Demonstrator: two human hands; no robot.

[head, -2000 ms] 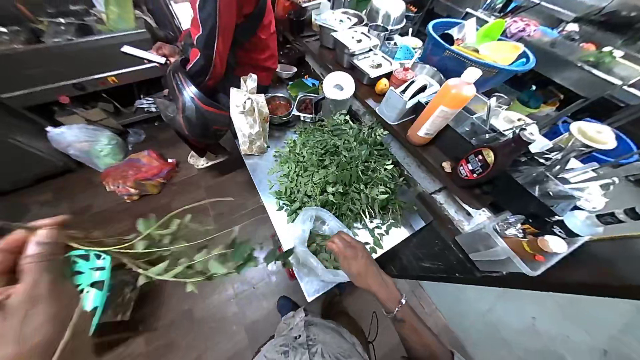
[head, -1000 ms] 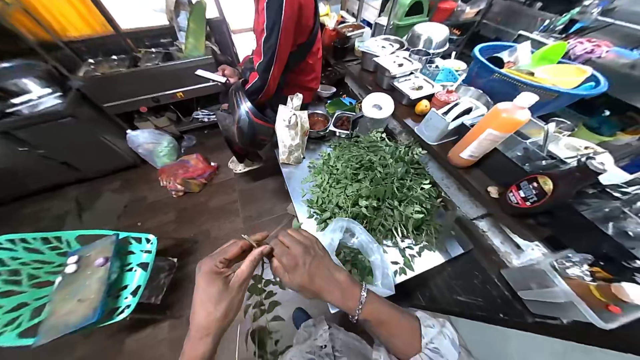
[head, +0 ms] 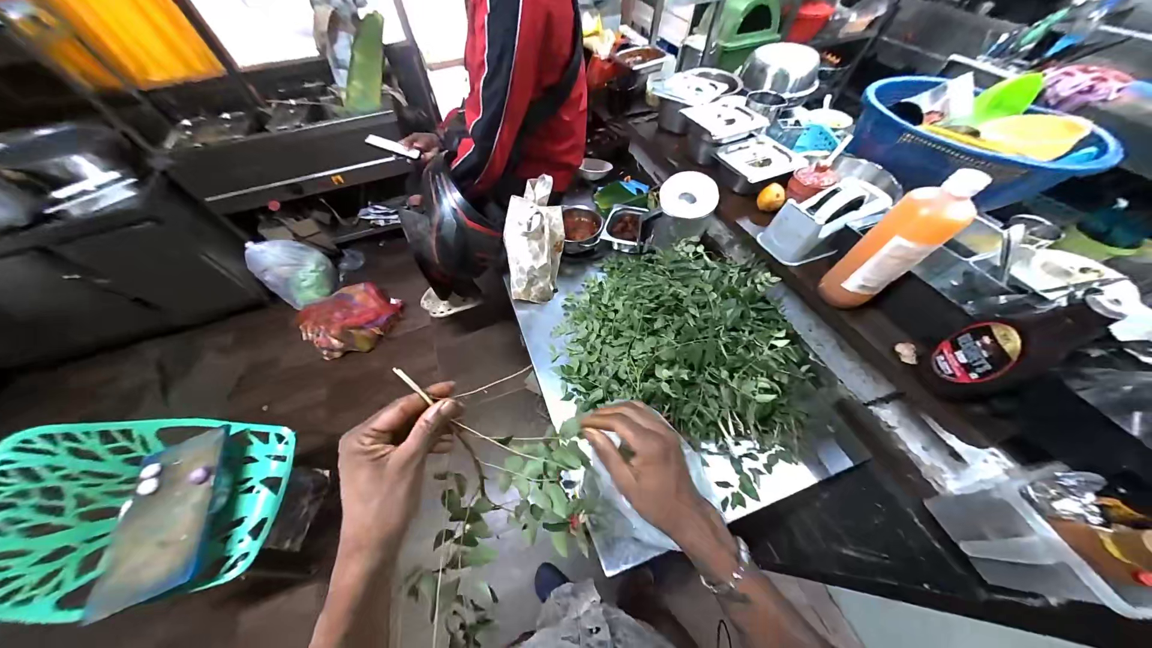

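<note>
My left hand [head: 396, 445] pinches the pale cut end of a leafy green stem [head: 531, 477] between thumb and fingers. Thin twigs run from there toward my right hand [head: 643, 459], whose curled fingers are at the leaves of one twig; whether they grip it is hard to tell. More leaves hang below, between my forearms. A clear plastic bag [head: 630, 517] lies partly under my right hand at the metal table's near edge. Behind it, a large heap of green leafy sprigs [head: 684, 333] covers much of the metal tabletop [head: 774, 486].
A person in a red and black jacket [head: 540, 90] stands beyond the table, holding a phone. A green plastic chair [head: 261, 504] with a flat board is at left. Filled bags [head: 346, 319] lie on the floor. The right counter carries an orange bottle [head: 900, 238], a blue basket [head: 981, 162] and steel containers.
My hands were close together one second ago; now they are apart, with the stem stretched out from my left hand. My right hand has moved over the plastic bag.
</note>
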